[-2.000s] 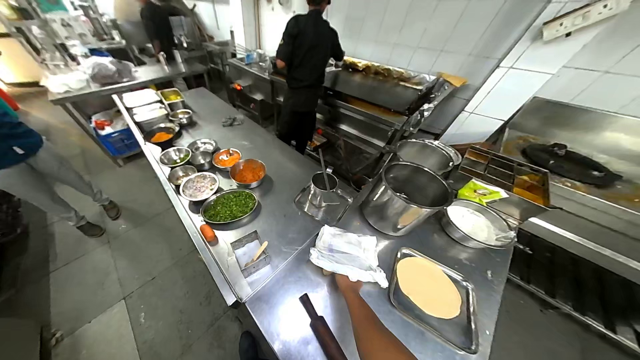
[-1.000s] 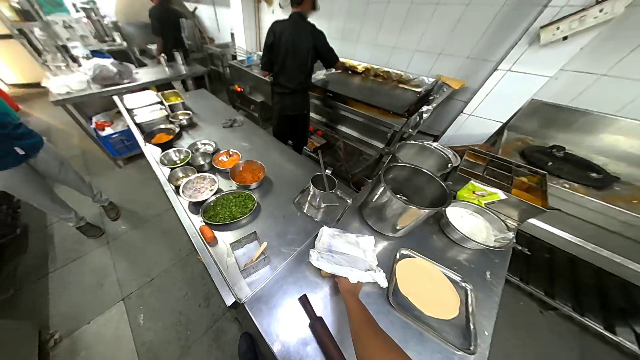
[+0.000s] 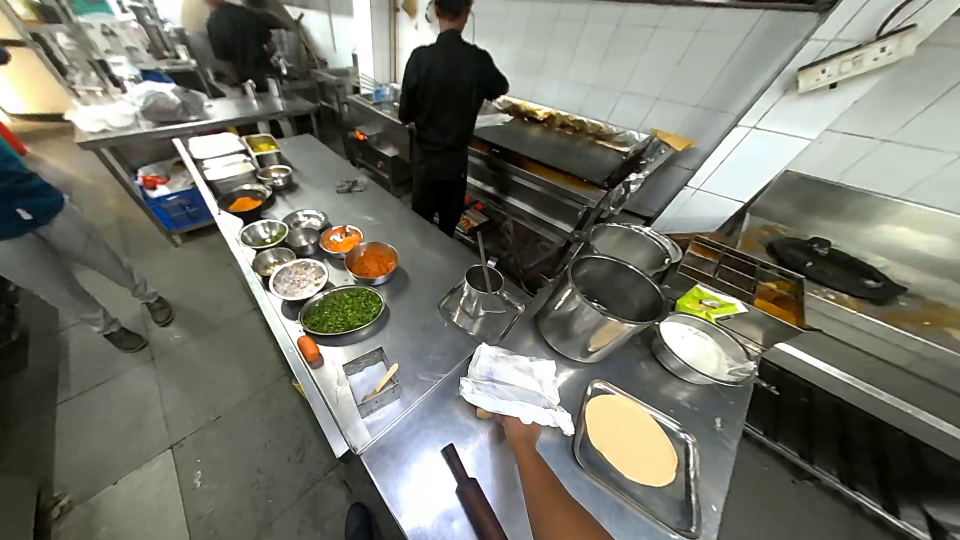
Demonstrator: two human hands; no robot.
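Observation:
My right hand [image 3: 519,430] is at the near edge of a crumpled white cloth or plastic sheet [image 3: 516,384], its fingers mostly hidden beneath. A small tan piece [image 3: 484,413] shows by the fingertips; whether it is dough cannot be told. Left of my forearm, a dark rolling pin [image 3: 480,504] lies on the steel table. To the right, a flat round of rolled dough [image 3: 631,440] rests in a rectangular steel tray [image 3: 694,491]. Behind that tray stands a steel pan of white flour [image 3: 697,349]. My left hand is out of view.
A large steel pot [image 3: 600,307] and a small pot with a handle [image 3: 482,291] stand behind the cloth. Leftward are a plate of chopped greens [image 3: 343,310], several bowls and a carrot [image 3: 308,349]. A person in black [image 3: 450,112] stands at a griddle [image 3: 551,150].
The person in black at the griddle has shifted slightly left since the earliest frame. My right hand has stayed at the white sheet; my forearm has swung slightly left.

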